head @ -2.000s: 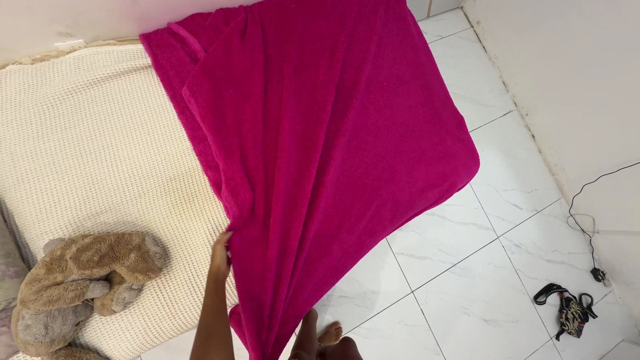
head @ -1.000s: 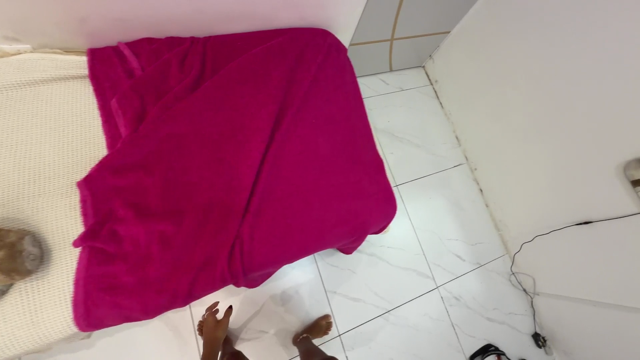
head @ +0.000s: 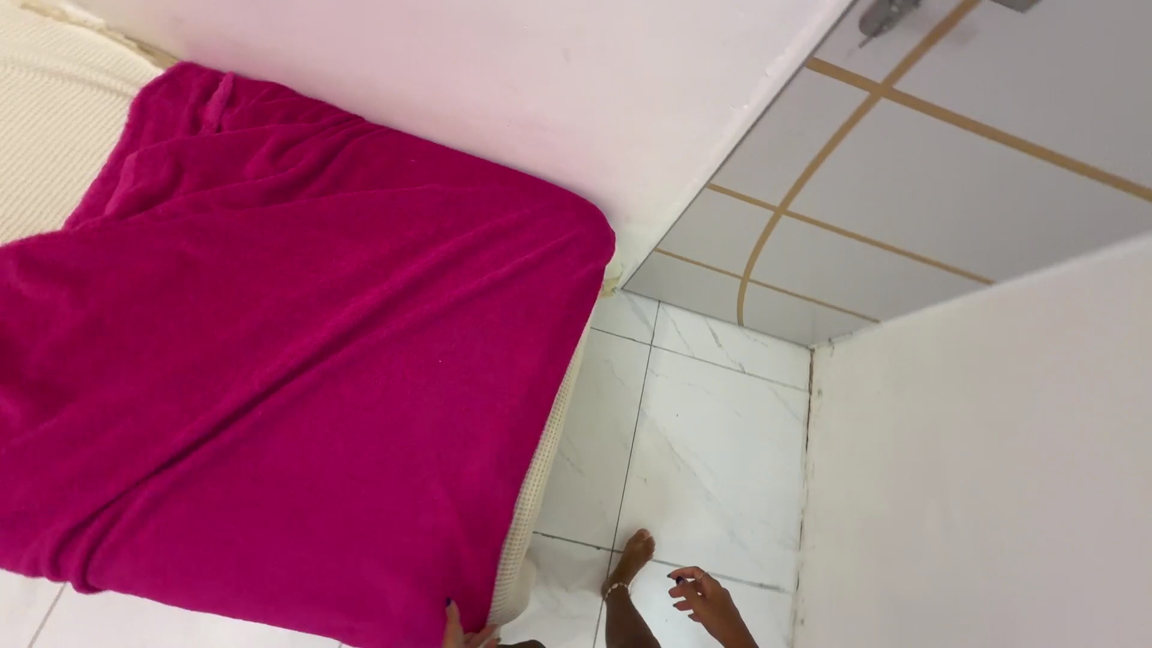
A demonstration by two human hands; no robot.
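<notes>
A magenta plush blanket [head: 360, 360] lies spread with diagonal folds over the end of a bed that has a cream knitted cover [head: 54, 117]. At the blanket's lower right corner is my left hand [head: 466, 634], its fingers touching the fabric; the frame's bottom edge cuts it off, so whether it grips the cloth does not show. My right hand [head: 706, 605] hangs over the floor to the right of the bed, fingers apart and a ring on one, holding nothing.
A white wall [head: 504, 81] runs behind the bed. A grey door with gold lines [head: 900, 180] stands beyond the bed's end, and another white wall [head: 972, 468] is at the right. My bare foot [head: 637, 547] is on the marble-patterned floor tiles [head: 720, 450].
The blanket, pulled up into a point at my hands two seconds ago, now lies over the bed end. My left hand has come to its corner. The view has shifted toward the door.
</notes>
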